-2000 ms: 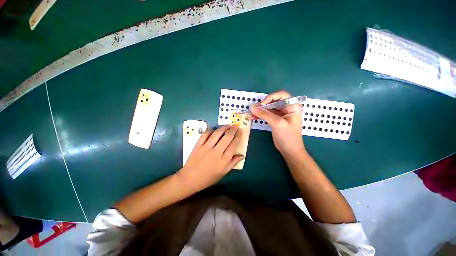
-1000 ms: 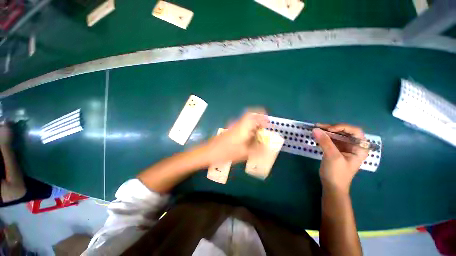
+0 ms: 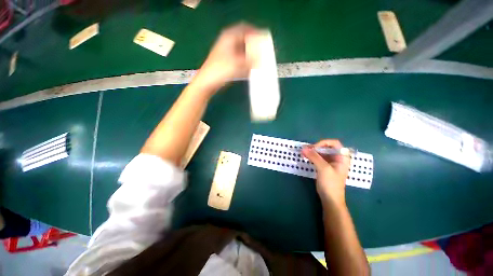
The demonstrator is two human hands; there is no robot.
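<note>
My left hand (image 3: 230, 54), blurred, holds a cream plastic panel (image 3: 263, 81) by its upper end, over the pale rail. My right hand (image 3: 330, 164) holds silver tweezers (image 3: 339, 151) like a pen, over the dot sheet (image 3: 281, 155) with its rows of black dots. I cannot tell whether the tweezer tips hold a dot. One cream panel (image 3: 224, 180) lies on the bench left of the sheet. Another panel (image 3: 195, 143) lies partly hidden behind my left forearm.
The worn rail (image 3: 130, 82) divides the bench from the green conveyor (image 3: 205, 13), where several cream panels lie. Spare dot sheets in a clear bag (image 3: 432, 137) lie at right. A striped white sheet (image 3: 46, 152) lies at left. A grey post (image 3: 440, 35) stands at upper right.
My left hand has moved up and forward from the bench to the rail with a panel in it. My right hand stays over the dot sheet with the tweezers. The view has shifted.
</note>
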